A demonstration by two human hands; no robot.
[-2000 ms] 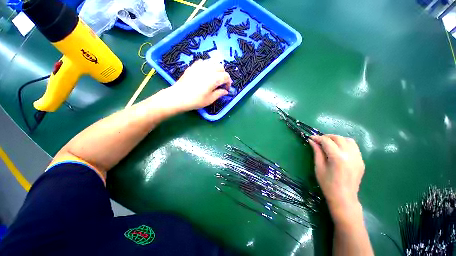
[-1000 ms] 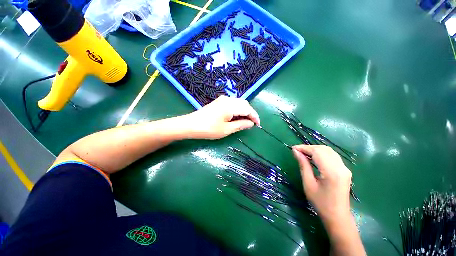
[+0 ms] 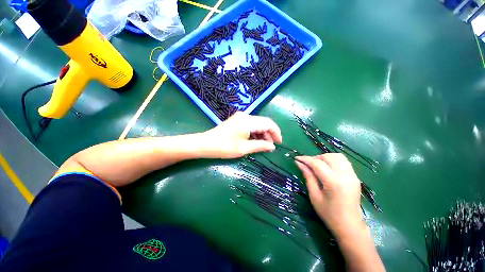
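My left hand (image 3: pixel 245 137) is just below the near corner of the blue tray, its thumb and finger at one end of a thin black wire lead (image 3: pixel 287 151). My right hand (image 3: pixel 332 186) pinches the same lead near its silvery end. Whether a sleeve sits in my left fingers cannot be told. A row of black wires (image 3: pixel 271 194) lies fanned on the green mat below both hands. A smaller loose wire bundle (image 3: pixel 340 144) lies beyond my right hand. Short black tubing pieces (image 3: pixel 271 66) lie loose in the blue parts tray (image 3: pixel 175 79).
A yellow heat gun (image 3: pixel 90 64) with a black cord lies at the upper left. A crumpled clear bag (image 3: pixel 154 18) is beside the tray. A thick dark wire pile (image 3: pixel 457 239) sits at the lower right. Yellow tape (image 3: pixel 141 111) crosses the green mat.
My left hand has come out of the tray to the wire lead. My right hand has let the small bundle lie on the mat and moved left with one lead.
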